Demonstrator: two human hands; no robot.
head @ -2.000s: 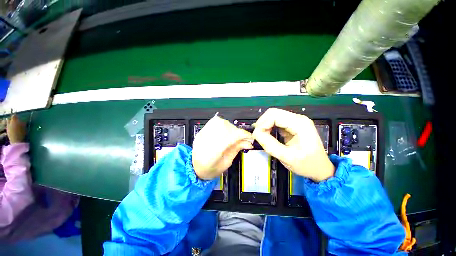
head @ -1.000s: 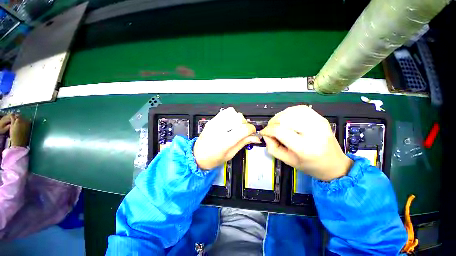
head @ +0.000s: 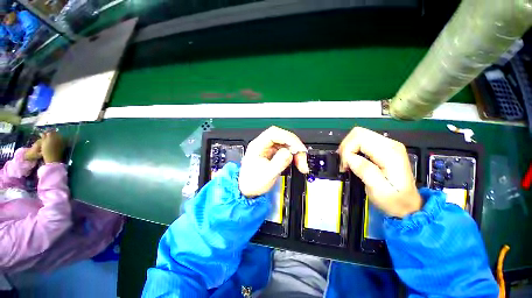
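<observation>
A black phone tray [head: 344, 138] holds five open-backed phones in a row. The middle phone [head: 324, 205] shows dark camera lenses at its upper left and a white battery with yellow edges. My left hand [head: 270, 163] is over the second phone, at the middle phone's left edge, thumb and fingers close together; a small pale bit seems to show at the fingertips. My right hand [head: 382, 170] is over the fourth phone, fingertips at the middle phone's upper right edge. I cannot tell whether it holds anything.
Clear film pieces [head: 191, 145] lie left of the tray, and a crinkled clear piece [head: 505, 189] lies right. A wrapped post [head: 455, 61] stands behind. A red piece [head: 528, 176] and orange tool [head: 501, 270] are at right. A person in pink [head: 44, 201] works at left.
My hands have moved apart from each other, uncovering the middle phone's cameras. The whole view has shifted, so the tray sits further right in the picture.
</observation>
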